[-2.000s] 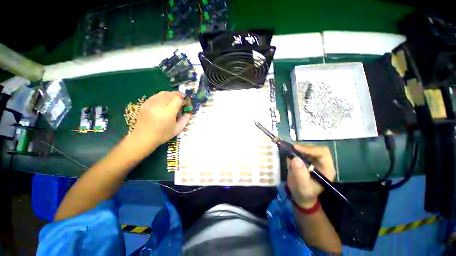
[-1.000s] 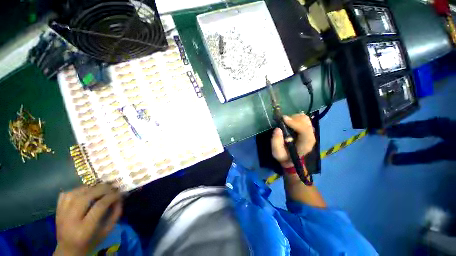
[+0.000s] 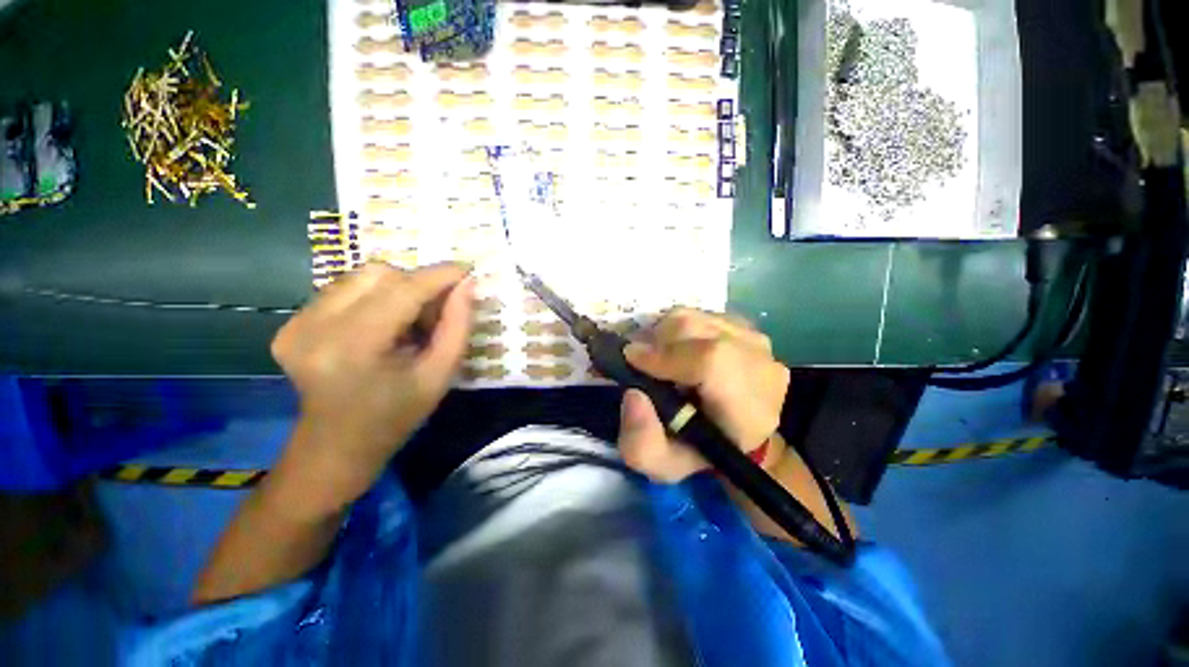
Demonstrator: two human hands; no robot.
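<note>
My right hand (image 3: 717, 391) is shut on the black soldering iron (image 3: 623, 362). The iron's metal tip points up-left, over the lower middle of the white work sheet (image 3: 652, 241). My left hand (image 3: 372, 341) is left of the tip, thumb and forefinger pinched close to it. A thin pale strand, likely solder wire (image 3: 170, 302), runs from the left into this hand; its end at the fingertips is too small to see. Small washed-out blue and white parts (image 3: 537, 189) lie on the sheet above the tip. Tan dumbbell shapes cover the sheet in rows.
A dark board with a green part (image 3: 450, 26) lies at the sheet's top. Gold pins (image 3: 187, 130) are piled left; a short gold row (image 3: 334, 248) lines the sheet's left edge. A white tray (image 3: 998, 130) of tiny grey parts is right. Small boards (image 3: 37, 154) are far left.
The view has swung back left and lower onto the sheet. The iron's tip has moved from near the tray to the sheet. My left hand has come from the sheet's lower left corner to beside the tip.
</note>
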